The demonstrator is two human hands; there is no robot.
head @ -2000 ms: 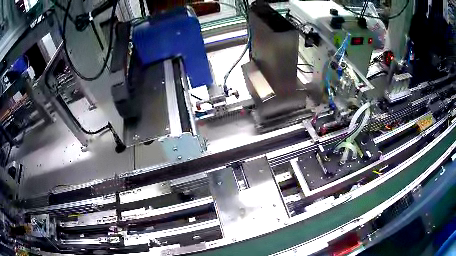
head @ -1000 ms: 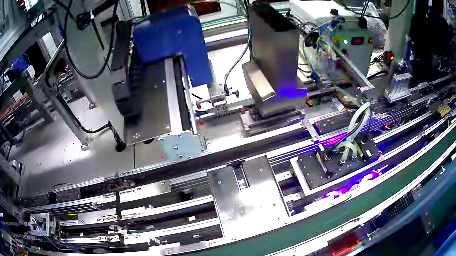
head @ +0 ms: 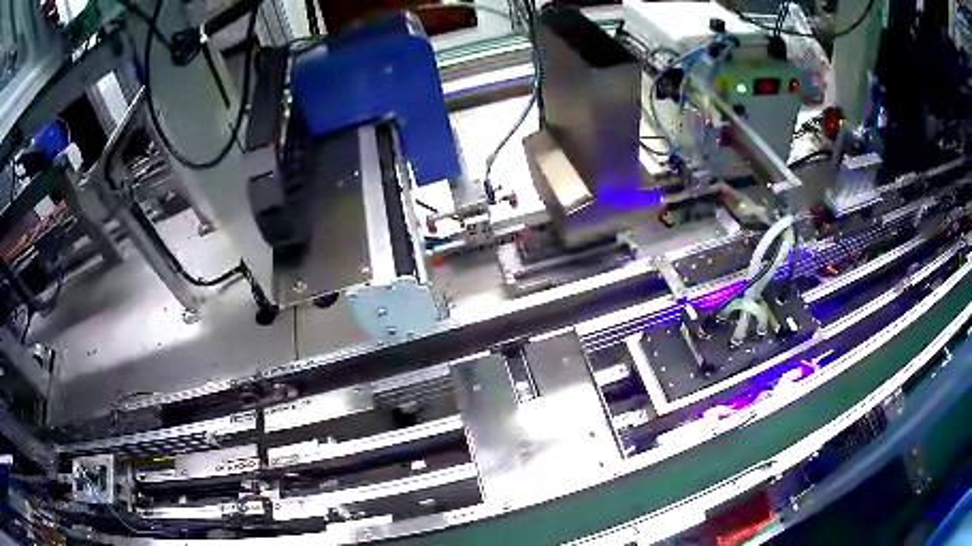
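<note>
Neither of my hands is in the picture. Nearest in front of me lie bare silver cover plates (head: 544,432) over the conveyor rails (head: 362,453). To their right is the tubed work station, a black plate (head: 714,352) with pale curved tubes (head: 759,288) and violet glow along its near and far sides. The green ledge (head: 682,480) runs along the near side of the rails.
A blue-covered actuator (head: 373,91) with a pale teal end plate (head: 394,309) stands behind the rails. Right of it are a tall grey metal box (head: 592,128) and a cream control box (head: 762,107) with a red readout. Blue material shows at the lower right edge.
Violet light has come on around the tubed station and on the grey box's lower part. The grey box's base has shifted left. The arm by the control box has changed position. The yellowish piece at right has gone.
</note>
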